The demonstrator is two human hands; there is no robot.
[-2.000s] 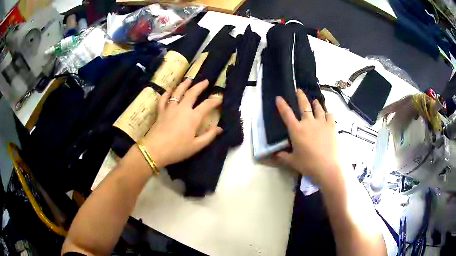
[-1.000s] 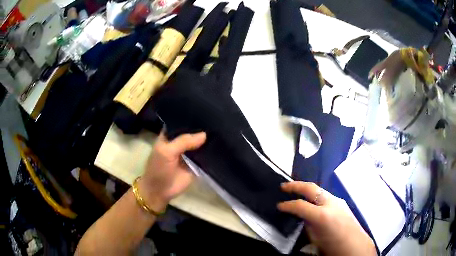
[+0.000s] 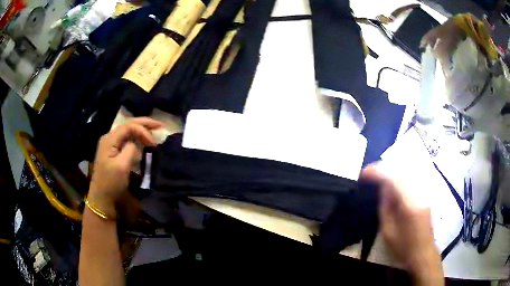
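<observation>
A stack of dark cut cloth pieces (image 3: 251, 176) lies crosswise in front of me, with a white stiff strip (image 3: 274, 146) along its far side. My left hand (image 3: 126, 151) holds the left end, fingers curled over it. My right hand (image 3: 394, 209) is blurred and holds the right end, where dark cloth bunches and hangs down. Behind it, long dark pieces (image 3: 232, 84) lie at the left and another dark piece (image 3: 338, 50) with a curled white edge lies at the right.
Bundles with tan labels (image 3: 162, 53) lie at the far left, beside more dark cloth (image 3: 67, 106). A white sewing machine (image 3: 458, 67) stands at the right. A black phone (image 3: 416, 31) lies behind it. Scissors with black handles (image 3: 481, 223) and a white sheet (image 3: 425, 184) lie at the right.
The held stack has turned from slanting to nearly crosswise, and its white strip now faces up. My left hand has moved left and my right hand right, to its ends.
</observation>
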